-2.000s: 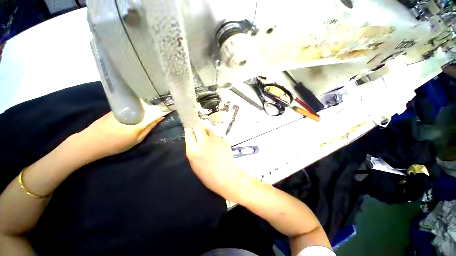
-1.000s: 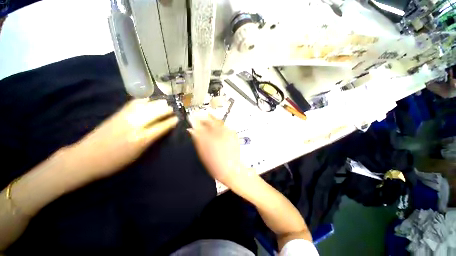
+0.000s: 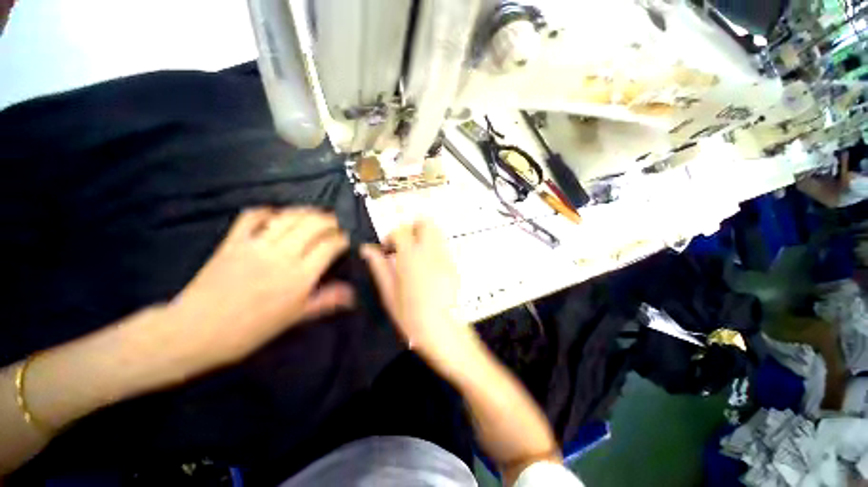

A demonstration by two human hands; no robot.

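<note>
The black cloth (image 3: 143,190) covers the left of the table and hangs toward my lap; its right edge runs up to the needle area (image 3: 366,169) under the cream-white sewing machine (image 3: 609,76). My left hand (image 3: 271,271) lies blurred on top of the cloth, fingers bent and thumb apart. My right hand (image 3: 414,281) is at the cloth's right edge, thumb and fingertips at the edge; blur hides whether it pinches the cloth. Both hands are a little below the needle area.
Scissors (image 3: 519,169), a dark-handled tool (image 3: 562,179) and an orange-tipped tool (image 3: 560,204) lie beside the machine. A slim tool (image 3: 535,228) lies near them. A black heap (image 3: 700,352) with white and yellow pieces is below the table's right edge. Pale cloth pieces (image 3: 780,447) are at lower right.
The view has shifted, with the machine higher and further right. Both hands have moved away from the needle down the cloth. The slim tool near the table edge now lies closer to the scissors.
</note>
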